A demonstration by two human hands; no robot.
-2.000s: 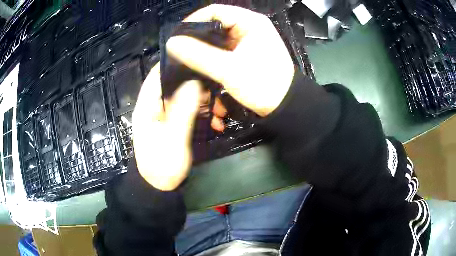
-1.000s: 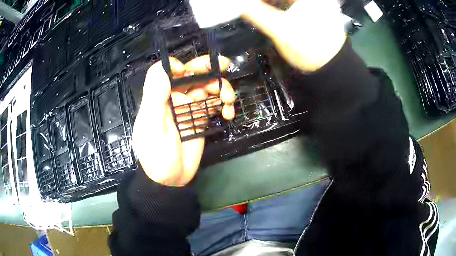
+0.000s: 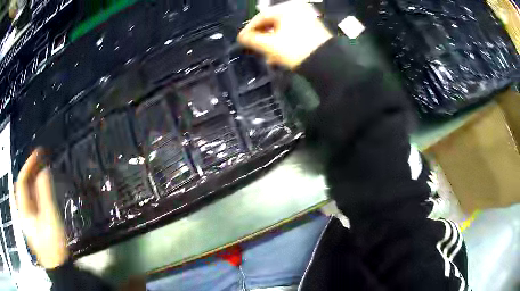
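A shiny black blister tray (image 3: 188,207) lies across the middle, slanting up to the right. Black housings with small keypad grids (image 3: 214,136) sit side by side in its front row of pockets. My left hand (image 3: 43,216) is at the tray's left end, blurred, with fingers pointing up; whether it holds anything cannot be told. My right hand (image 3: 288,37) is above the tray's back right part, with fingers curled. White pieces show by its far side, but whether it grips one is unclear.
A white square scrap (image 3: 351,26) lies right of my right hand. A glossy black tray stack (image 3: 450,68) stands at the right, above an open cardboard box (image 3: 484,162). White sheets with dark panels (image 3: 7,199) are at the left edge. The green bench edge runs in front.
The gridded housing is no longer seen in my left hand, which has moved far left and down. My right hand has moved left over the tray's back. The view has shifted.
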